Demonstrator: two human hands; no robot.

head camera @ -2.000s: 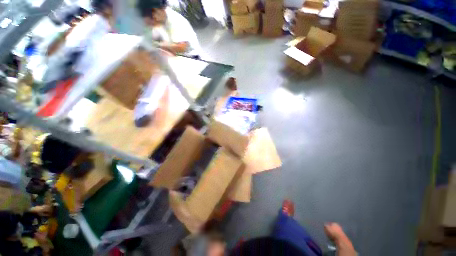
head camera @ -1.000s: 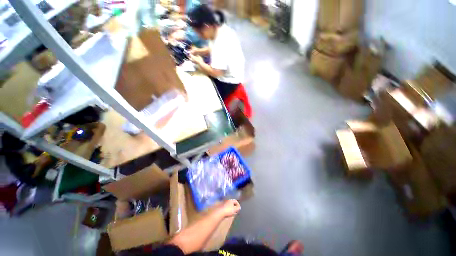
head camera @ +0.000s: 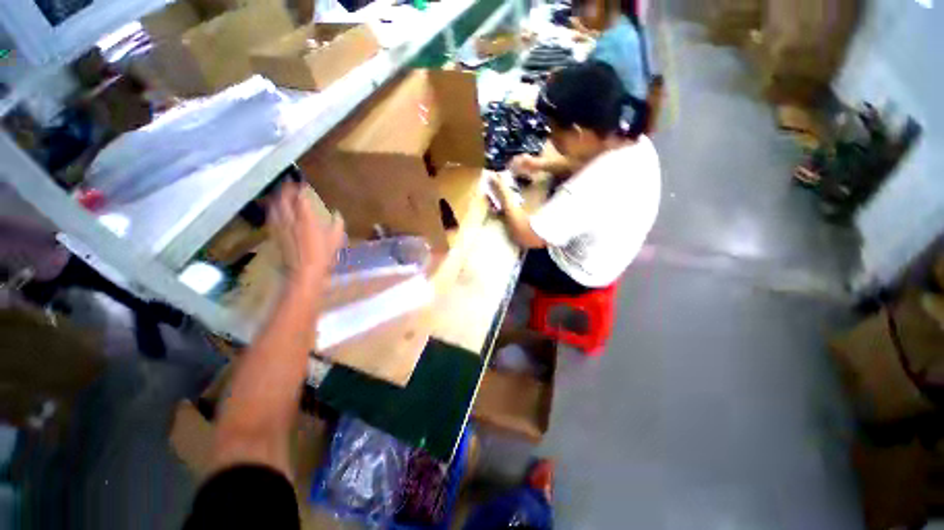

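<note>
My left hand (head camera: pixel 307 236) reaches over the bench from the lower left, bare arm extended. Its fingers look apart, with nothing seen in it; the image is blurred. Just right of the hand lie clear plastic bags (head camera: pixel 378 295) on the tan bench top (head camera: pixel 468 300). An open cardboard carton (head camera: pixel 388 171) stands on the bench behind the hand and bags. My right hand is out of the picture.
A metal shelf frame (head camera: pixel 197 240) crosses at left. A seated person (head camera: pixel 606 212) in white works on a red stool (head camera: pixel 580 316). Below the bench are a blue crate (head camera: pixel 336 495) with bagged parts and a carton (head camera: pixel 514 399). Cartons (head camera: pixel 890 357) stand at right.
The view has moved closer to the bench and seated person. My left hand, over the blue crate before, is now above the bench. My right hand, seen earliest, is out of view.
</note>
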